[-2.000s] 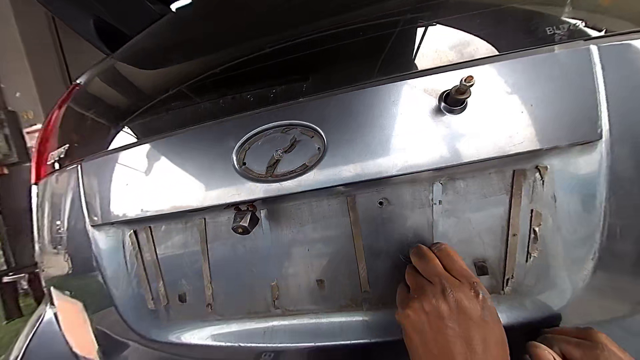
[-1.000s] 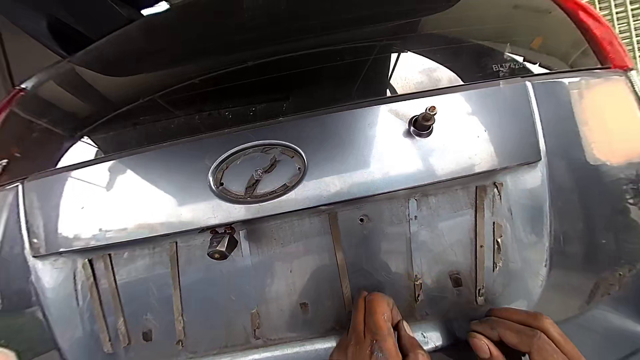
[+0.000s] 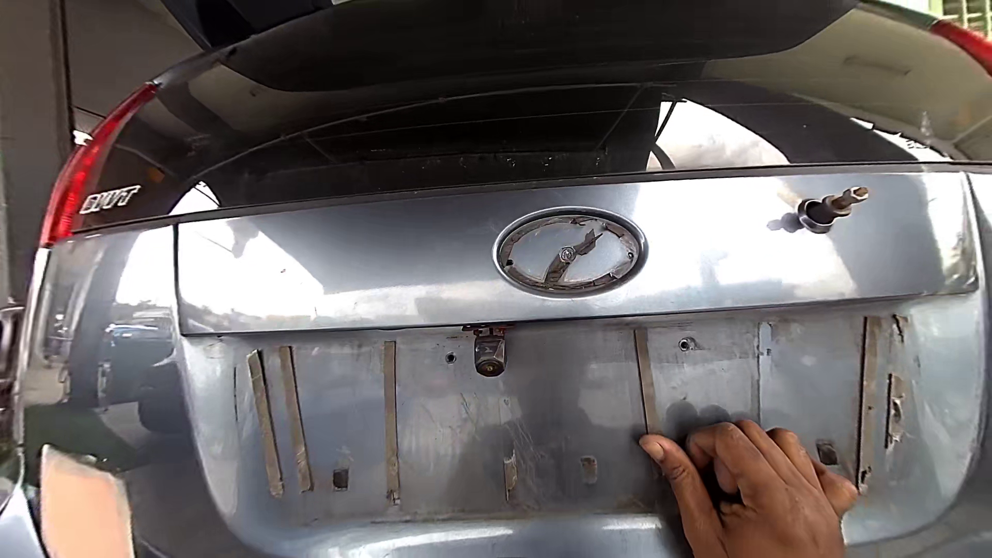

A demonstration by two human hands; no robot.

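My right hand (image 3: 763, 484) is at the lower right of the head view, its back towards me. Its thumb tip touches or nearly touches the lower end of a strip of old adhesive tape (image 3: 645, 380) on the car's recessed number plate panel (image 3: 558, 418). The other fingers are curled over the panel, and whatever lies under them is hidden. More tape strips (image 3: 391, 422) run up and down the bare metal. Above sits an oval emblem recess (image 3: 570, 252) with brown adhesive residue. My left hand is out of view.
A small rear camera (image 3: 490, 355) hangs from the trim edge. The rear wiper spindle (image 3: 841, 203) juts out at the upper right, below the rear window (image 3: 465, 132). A tail light (image 3: 74, 186) borders the left side. Small square holes (image 3: 340, 479) dot the panel.
My left hand, seen at the lower panel in both earlier frames, is gone from view. My right hand now lies against the panel with its thumb spread. The view has shifted towards the car's left side.
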